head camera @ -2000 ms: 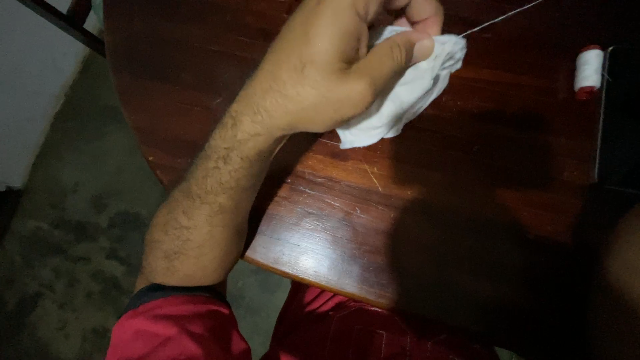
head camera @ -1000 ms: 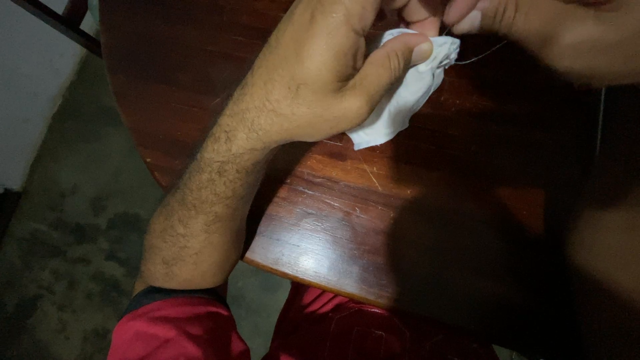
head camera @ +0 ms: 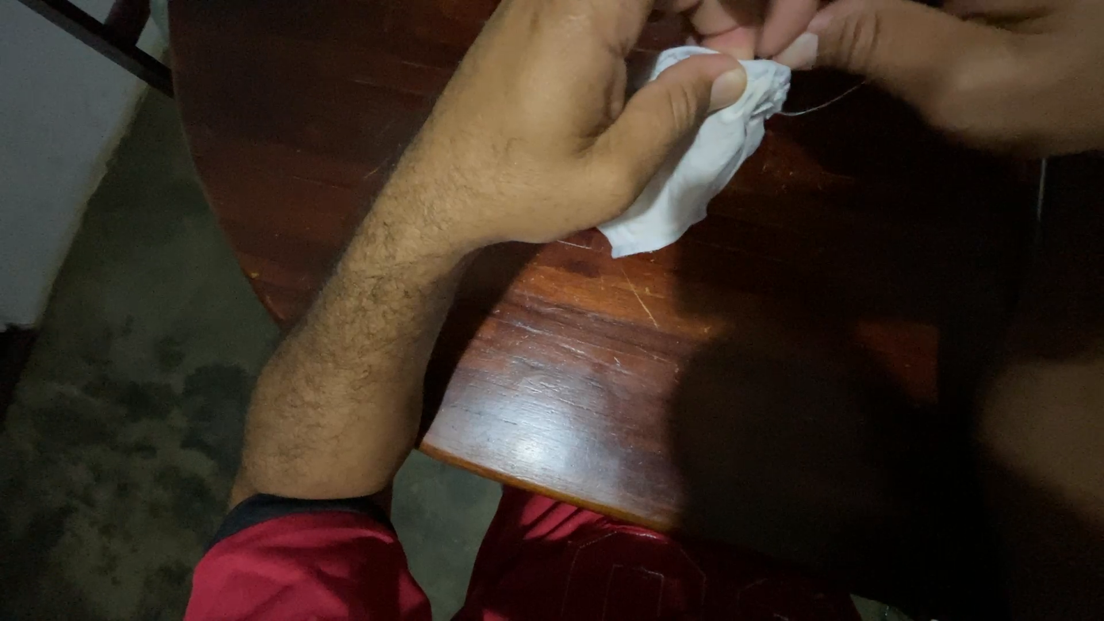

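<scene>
Between the thumb and fingers of my left hand (head camera: 586, 129) is a piece of white cloth (head camera: 690, 181), gathered at its upper right end and hanging loose at the lower left. My right hand (head camera: 931, 69) comes in from the upper right, its thumb and a finger pinched together right at the cloth's gathered end. What lies between those fingertips is too small to make out. A thin thread (head camera: 828, 105) curves from the gathered end toward the right hand. The fingertips of both hands are partly cut off by the top edge of the view.
Both hands are over a dark, polished wooden table (head camera: 552, 405) with a curved edge. Deep shadow covers its right part. My legs in red cloth (head camera: 595, 561) are below the near edge. A dark bar (head camera: 103, 43) crosses the upper left, above the concrete floor (head camera: 129, 345).
My right hand has come in from the right to the cloth's gathered end. The white thread spool seen at the right two seconds ago is out of sight. My left hand stays on the cloth.
</scene>
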